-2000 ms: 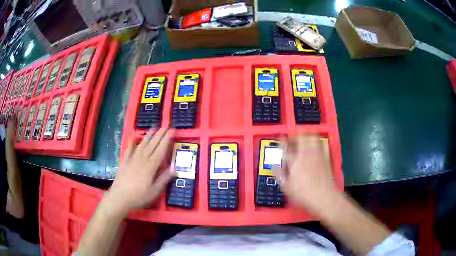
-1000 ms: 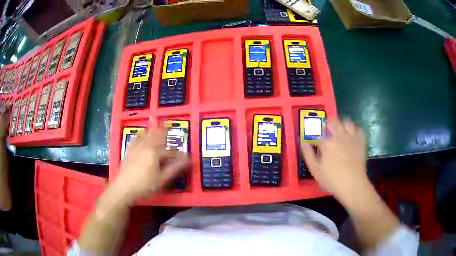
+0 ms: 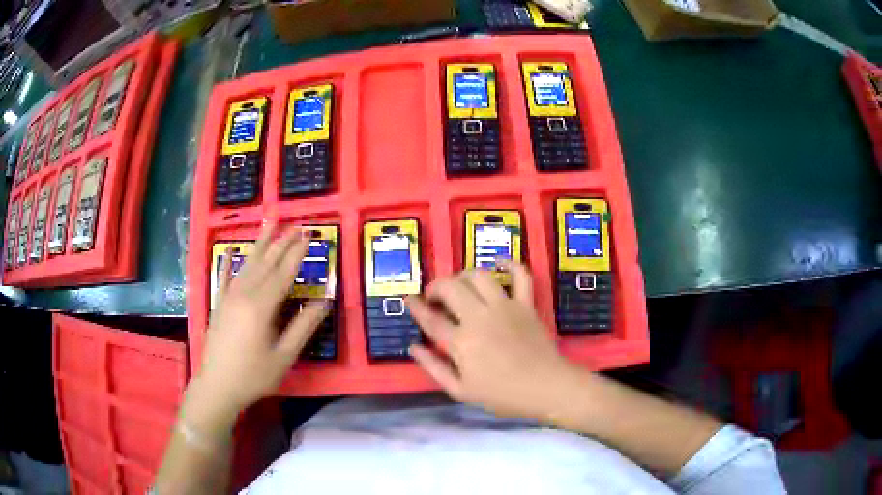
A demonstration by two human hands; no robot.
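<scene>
The red phone tray (image 3: 394,131) holds keypad phones, front up, in two rows. Four lie in the far row, around one bare middle slot. Several lie in the near row. My left hand (image 3: 253,314) lies over the two leftmost near phones, thumb and fingers apart, partly covering both. My right hand (image 3: 488,334) is over the fourth near phone (image 3: 493,237), hiding its keypad; its thumb and a fingertip are by the right edge of the middle near phone (image 3: 392,290). The rightmost near phone (image 3: 584,266) is uncovered, its screen lit blue. Neither hand grips a phone.
Neighbouring trays (image 3: 145,164) with tan phone backs lie at left. A spare red tray (image 3: 121,396) is below the bench edge. A carton of small parts (image 3: 363,14), set-aside phones (image 3: 527,14) and a second carton (image 3: 701,19) stand beyond. Another red tray (image 3: 864,101) shows at far right.
My right hand has moved left from the rightmost near phone to the fourth and middle ones. Screens of the rightmost and middle near phones have turned from white to blue. The view has shifted slightly.
</scene>
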